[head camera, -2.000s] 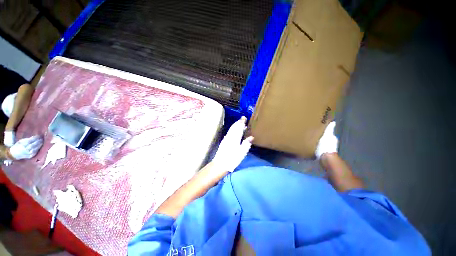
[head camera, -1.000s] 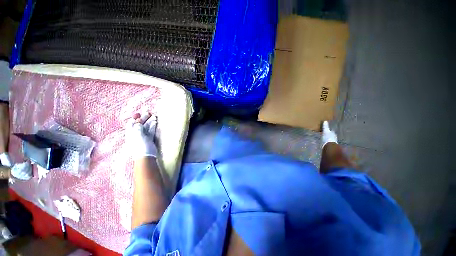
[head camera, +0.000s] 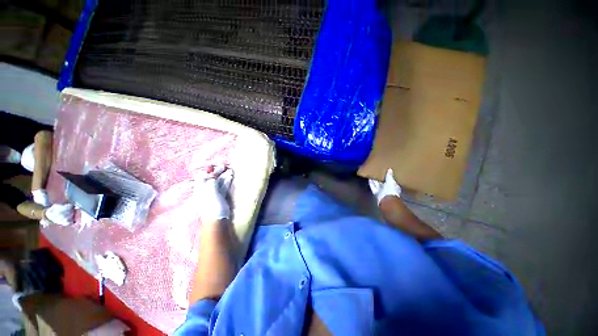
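A flat tan cardboard sheet (head camera: 423, 125) with slits and short black lettering lies low beside the conveyor's blue-wrapped end. My right hand (head camera: 385, 188), in a white glove, is at the sheet's near edge, thumb and a finger apart; no grip on the sheet shows. My left hand (head camera: 215, 191), in a white glove with some fingertips bare, rests empty on the pinkish bubble wrap table cover (head camera: 164, 141), near its pale right edge.
A dark mesh conveyor (head camera: 197, 59) with blue film (head camera: 344, 85) adjoins the table. A silvery tray with a dark raised edge (head camera: 85, 197) sits on a clear bubble bag. A white scrap (head camera: 111, 268), a pen (head camera: 101, 289), another person's gloved hands (head camera: 59, 214) and brown cartons are at left.
The cardboard has gone from raised beside the conveyor to lying low. My right hand has moved left along its near edge. My left hand has moved from the conveyor corner onto the table.
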